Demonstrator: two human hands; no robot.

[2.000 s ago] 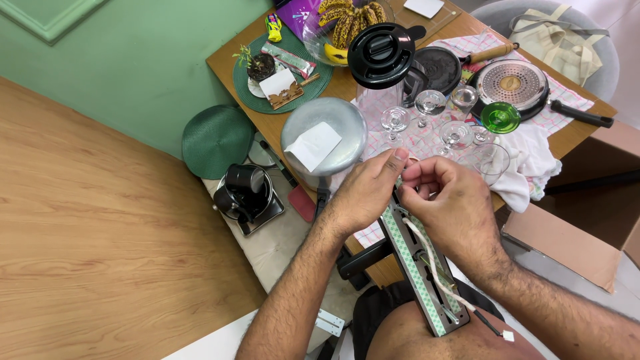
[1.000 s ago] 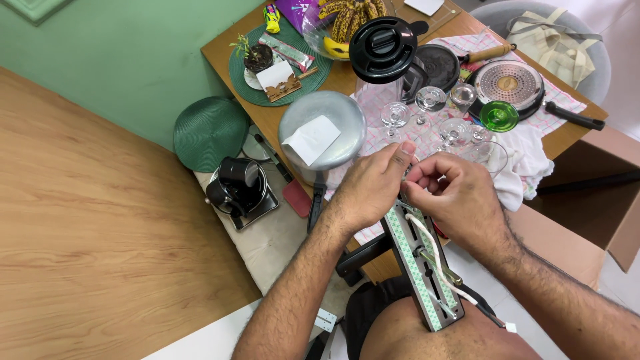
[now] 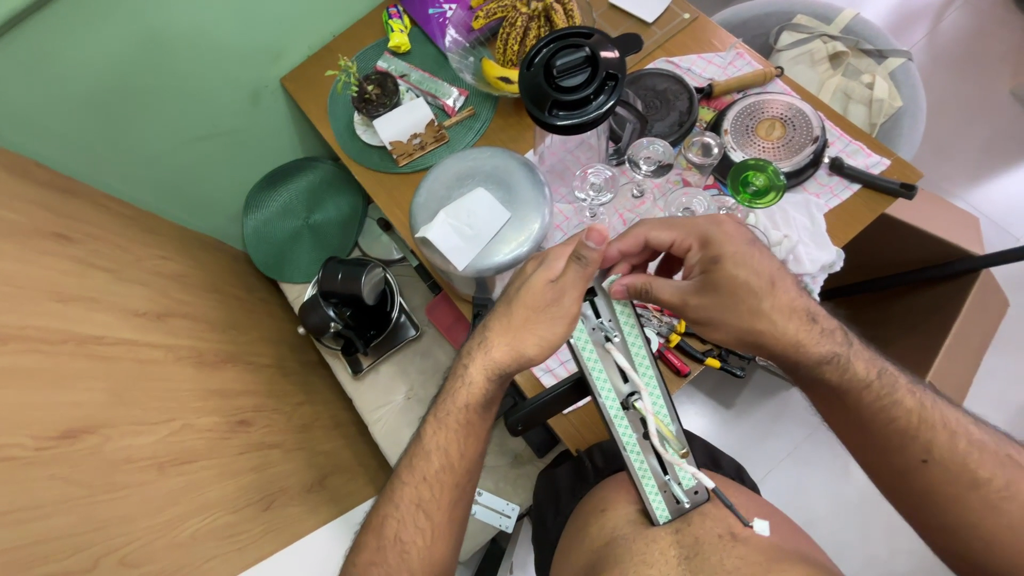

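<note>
A long metal plate (image 3: 640,416) with green-patterned adhesive strips along both sides leans against the person's torso. My left hand (image 3: 544,304) holds its upper end, thumb raised. My right hand (image 3: 696,272) pinches at the top of the right-hand adhesive strip (image 3: 640,336); exactly what lies between its fingertips is too small to tell. A white sleeved cable (image 3: 652,424) runs down the plate and ends in a white connector (image 3: 761,526) hanging beyond its lower edge. Screws and a yellowish metal part sit in the plate's slots.
On the wooden table ahead are a pressure cooker or pot with a domed metal lid (image 3: 524,200), a black-lidded pitcher (image 3: 572,80), stemmed glasses (image 3: 594,184) and pans (image 3: 772,136). Pliers and other hand tools (image 3: 692,348) lie beyond the plate. An open cardboard box (image 3: 904,296) stands right.
The right hand has moved slightly, its fingers now over the top of the plate's right strip. The tools beside the plate have come into view.
</note>
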